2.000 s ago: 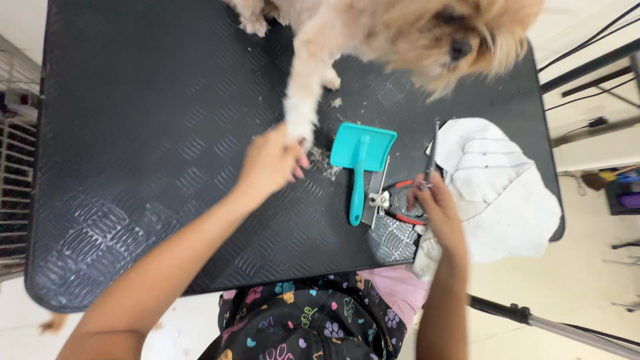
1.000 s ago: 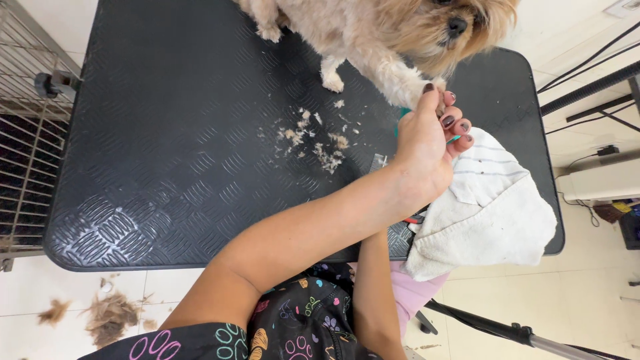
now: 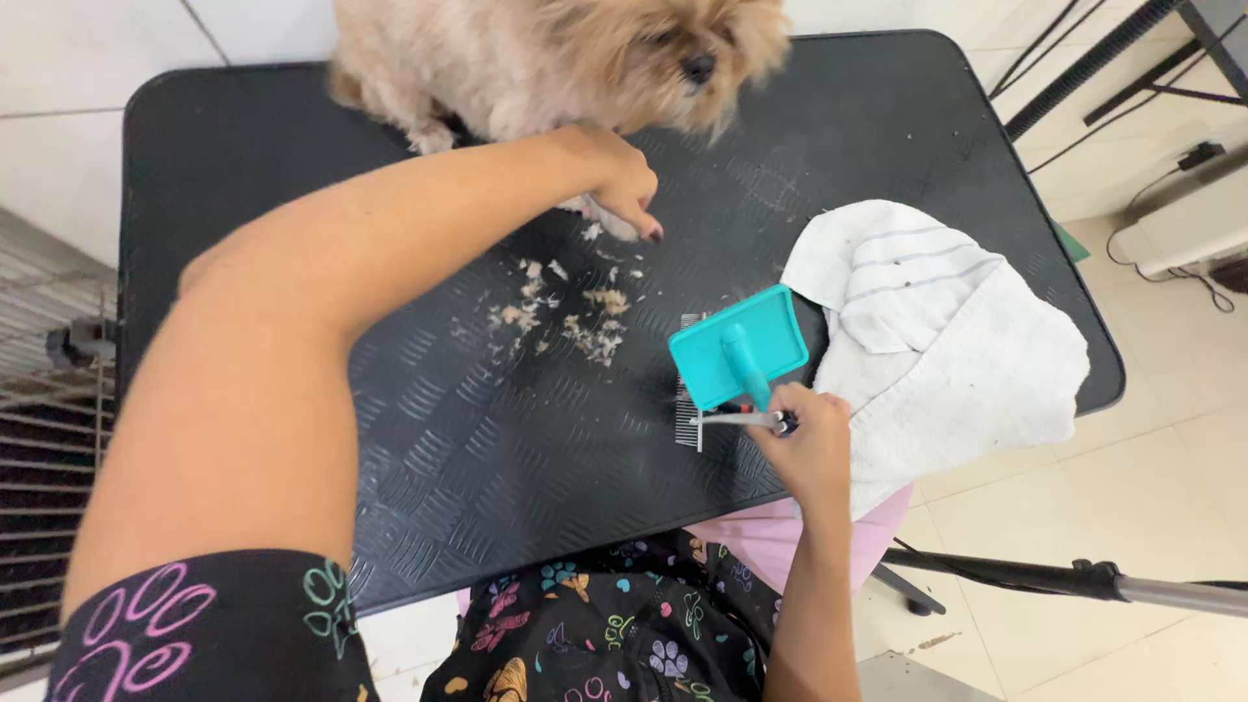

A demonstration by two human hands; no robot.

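My left hand (image 3: 624,185) is closed around a front paw (image 3: 612,219) of a small tan dog (image 3: 487,63), just above cut hair (image 3: 595,327) on the black table. My right hand (image 3: 809,439) grips a metal grooming tool (image 3: 741,419); my fingers hide part of it, so its exact kind is unclear. A teal slicker brush (image 3: 739,349) lies back side up beside that hand, its handle reaching my fingers. Under the brush's left edge shows a metal comb (image 3: 688,390) with long teeth. A bit of red handle (image 3: 746,409) peeks out below the brush.
A crumpled white towel (image 3: 960,341) lies right of the brush, partly over the near edge of the black grooming table (image 3: 439,468). Wire cage bars (image 3: 49,487) stand at left. A metal arm (image 3: 1102,577) and cables are at the right. A tiled wall rises behind the dog.
My left hand has moved left, away from the towel, with the paw. My right hand, hidden a second ago, now shows at the tools. The brush lies at a different angle than two seconds ago.
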